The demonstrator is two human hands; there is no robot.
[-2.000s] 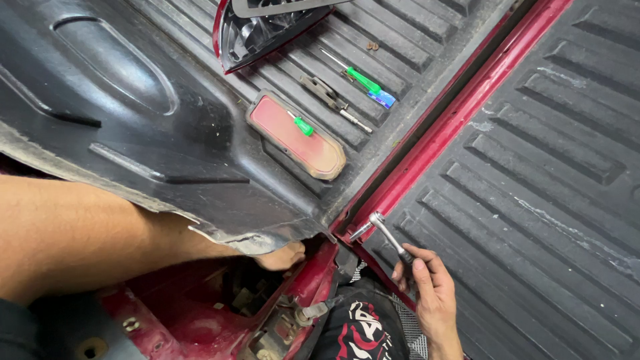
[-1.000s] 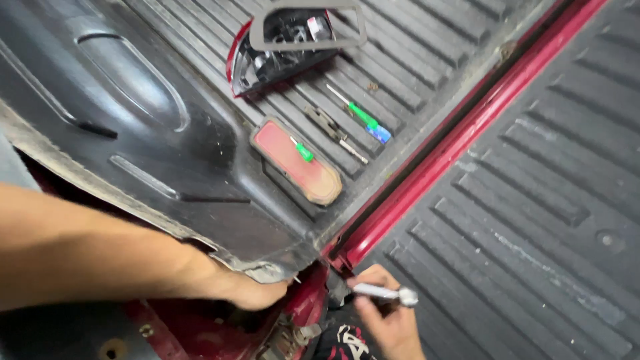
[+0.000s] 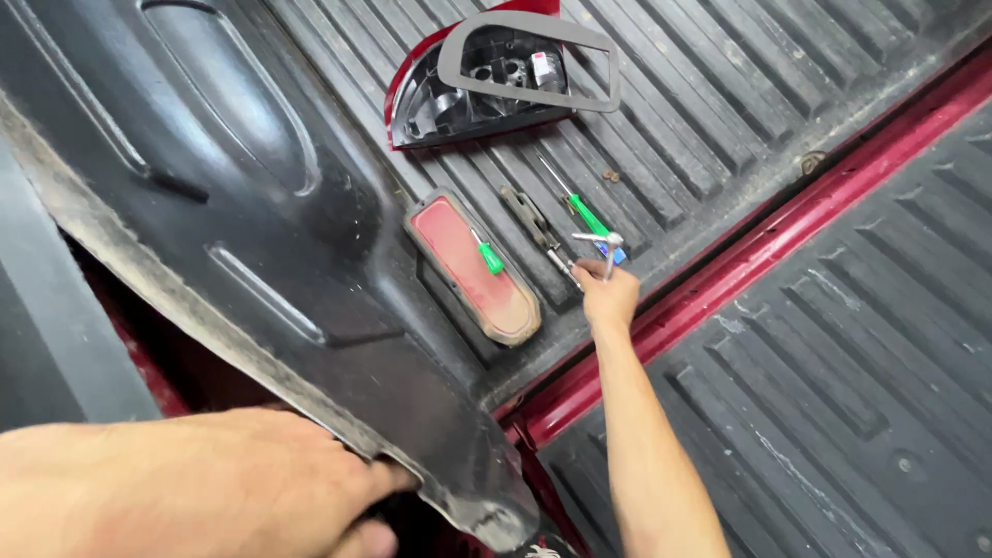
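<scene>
My right hand [image 3: 611,298] holds a socket ratchet [image 3: 612,242] over the ribbed truck bedliner. Its fingers also touch the near end of a metal rod-like tool [image 3: 563,267], beside a dark metal bracket-like part [image 3: 528,215]. Just beyond lies a green-handled screwdriver [image 3: 589,214] with a blue item [image 3: 612,251] at its handle end. A small green screwdriver [image 3: 489,257] rests on a red reflector-like panel with a dusty rim [image 3: 508,308]. At the lower left, my left hand [image 3: 310,484] is at the bedliner's rough edge [image 3: 341,422]; its fingertips are partly hidden there.
A tail light housing [image 3: 442,116] with a grey gasket [image 3: 535,94] across it lies at the top. Small brown pieces [image 3: 611,177] are near the screwdriver. A red metal edge [image 3: 573,403] runs diagonally between the bed and the ribbed tailgate liner [image 3: 821,372].
My right hand has moved with the ratchet from the bed's corner up to the tools on the bedliner. My left hand, lower inside the body opening before, is now at the liner's edge.
</scene>
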